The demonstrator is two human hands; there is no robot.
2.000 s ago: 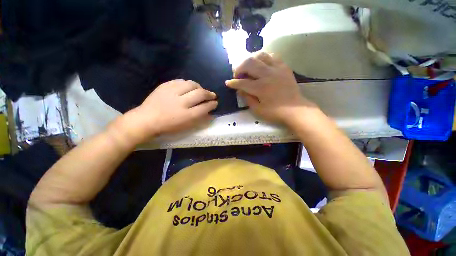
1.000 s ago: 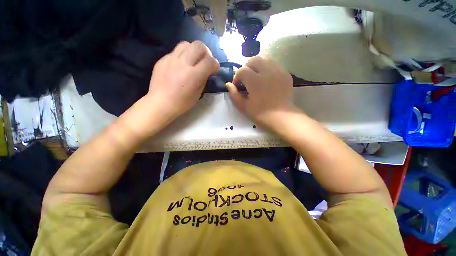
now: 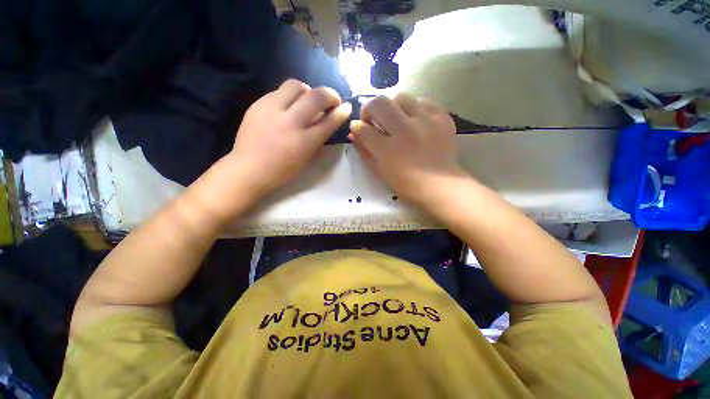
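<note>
Black cloth [image 3: 167, 93] lies heaped on the left of the sewing machine bed and reaches in to the needle area. My left hand [image 3: 289, 128] grips the folded edge of the black cloth just in front of the bright light. My right hand [image 3: 405, 140] pinches the same cloth close beside it, fingertips nearly touching the left ones. Most of the held part is hidden under the fingers. The presser foot area is washed out by the machine's light [image 3: 356, 68].
The off-white machine arm [image 3: 498, 39] spans the top right. A blue tray [image 3: 666, 183] with a white ring-shaped item sits at the right. The ruler-marked table edge [image 3: 335, 227] runs before my body. A blue stool [image 3: 662, 319] stands at lower right.
My left hand moved up and right, closer to my right hand, and the cloth edge was lifted off the front of the bed. In the last second the hands shifted only slightly.
</note>
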